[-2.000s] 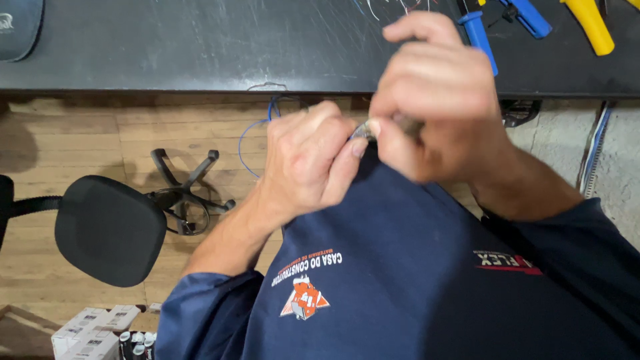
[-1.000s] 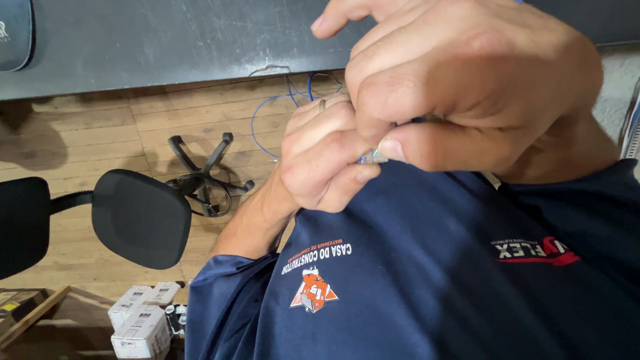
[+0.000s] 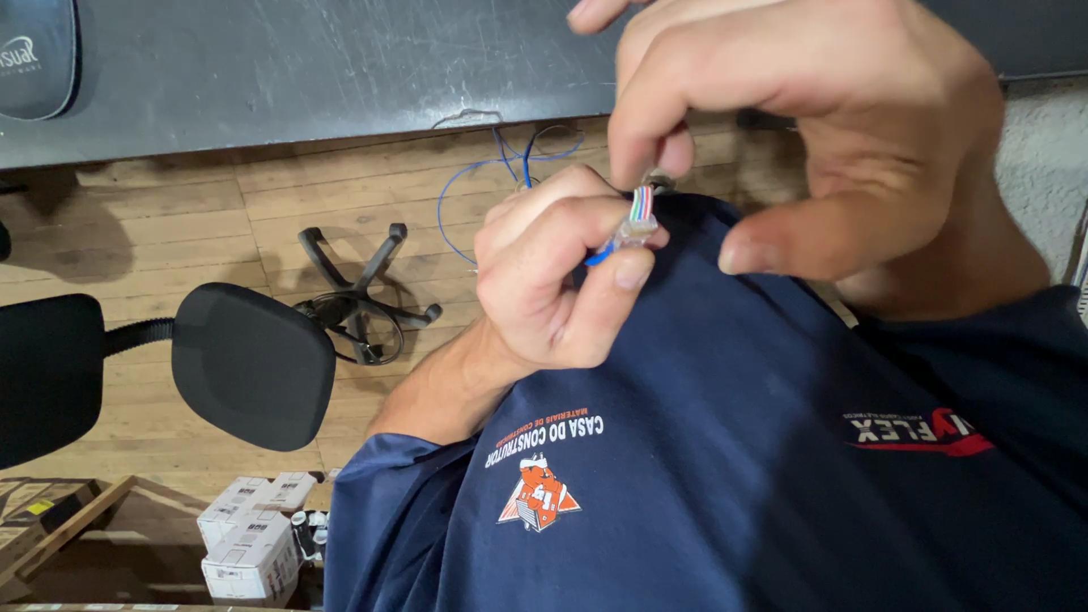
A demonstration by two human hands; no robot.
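My left hand [image 3: 565, 268] pinches a clear modular network plug [image 3: 636, 231] between thumb and fingers. From the plug's upper end stick several thin coloured wires [image 3: 643, 204], side by side in a flat row. A bit of blue cable jacket [image 3: 600, 253] shows at its lower end, by my thumb. My right hand [image 3: 799, 144] is to the right of and above the plug, thumb apart from the curled fingers. Its fingertips are close to the wire ends; whether they touch anything is hidden. A thin blue cable [image 3: 450, 191] loops below the table edge, behind my left hand.
A dark tabletop [image 3: 297, 76] runs across the top, with a dark pad [image 3: 34, 59] at its left corner. On the wooden floor stands a black office chair [image 3: 253, 365]. White boxes [image 3: 251, 552] and a wooden frame [image 3: 76, 527] lie at the lower left.
My right thumb has come away from the plug, and the right hand has parted from the left. The plug and its coloured wires now show plainly in my left hand.
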